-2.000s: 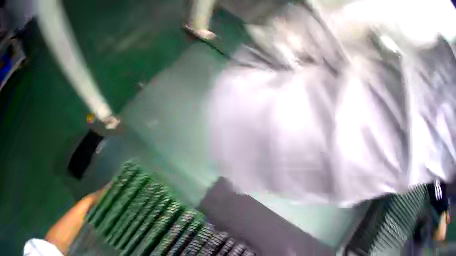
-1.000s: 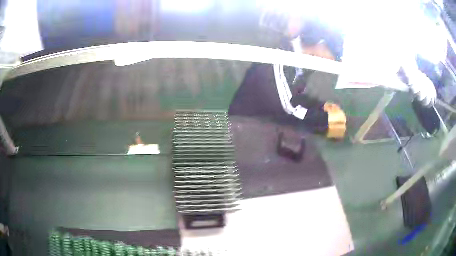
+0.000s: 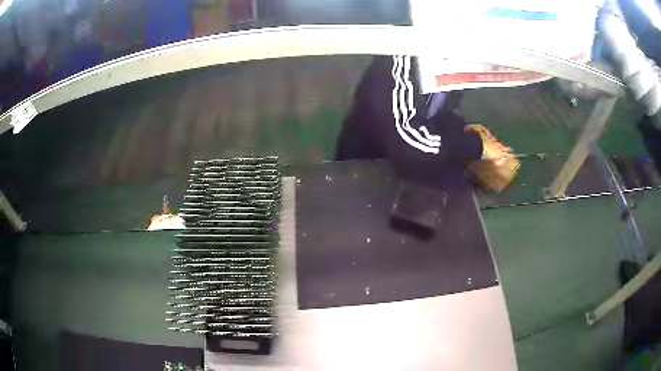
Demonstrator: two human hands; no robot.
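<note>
Neither of my hands is in view. Nearest in front of me, a rack of circuit boards (image 3: 226, 253) stands at the left of a large light sheet (image 3: 406, 337). The boards are upright in a dense row, and the rack's black end (image 3: 238, 343) faces me. A black mat (image 3: 362, 253) with white specks lies on the light sheet. A small black parts tray (image 3: 419, 209) sits near the mat's back right part. The tray's contents are too dark to tell.
Across the bench, a person in a dark striped sleeve (image 3: 415, 119) has a hand (image 3: 495, 163) beside the tray. A cream rail (image 3: 290, 42) crosses overhead, with posts (image 3: 583, 148) at the right. Another dark mat (image 3: 130, 353) and board edges (image 3: 181, 367) show at the lower left.
The view has swung from the racks and hanging covers to this bench. My left hand, seen at the lower left two seconds ago, is out of view. The rack now appears further left.
</note>
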